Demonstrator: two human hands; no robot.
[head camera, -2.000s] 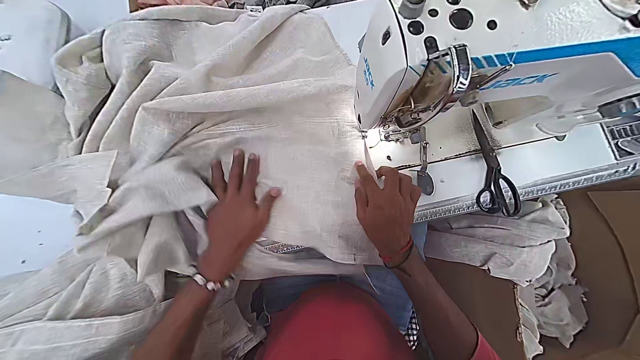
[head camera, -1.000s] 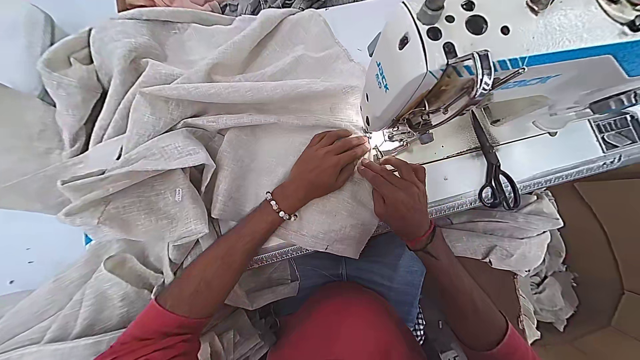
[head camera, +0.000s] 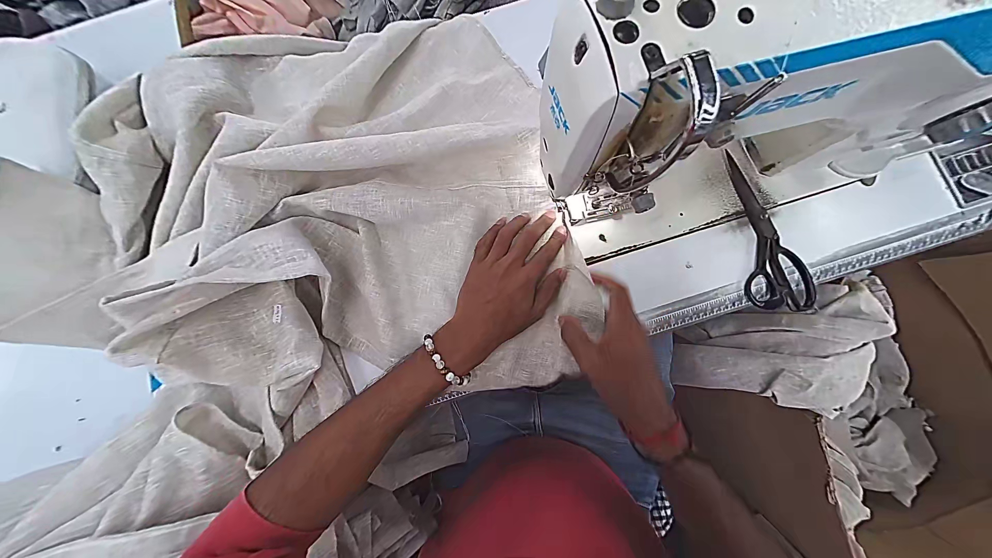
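Note:
A large piece of beige woven fabric (head camera: 403, 256) lies in folds over the table, its right edge at the lit presser foot (head camera: 573, 211) of a white Jack sewing machine (head camera: 775, 85). My left hand (head camera: 511, 283) rests flat on the fabric, fingertips just before the foot, fingers slightly apart. Along the fabric's right edge is my right hand (head camera: 612, 341), a little blurred, thumb over the cloth and fingers bent at the edge; whether it pinches the cloth is unclear. The needle's tip cannot be made out.
Black-handled scissors (head camera: 767, 248) lie on the machine bed to the right. More beige cloth (head camera: 806, 349) hangs below the table's front edge at the right, beside brown cardboard (head camera: 953, 372). Peach-coloured cloth (head camera: 263, 17) lies at the back left.
My left hand has moved right from the middle of the fabric to the presser foot, then spread flat there. My right hand has drawn back from the foot toward my body.

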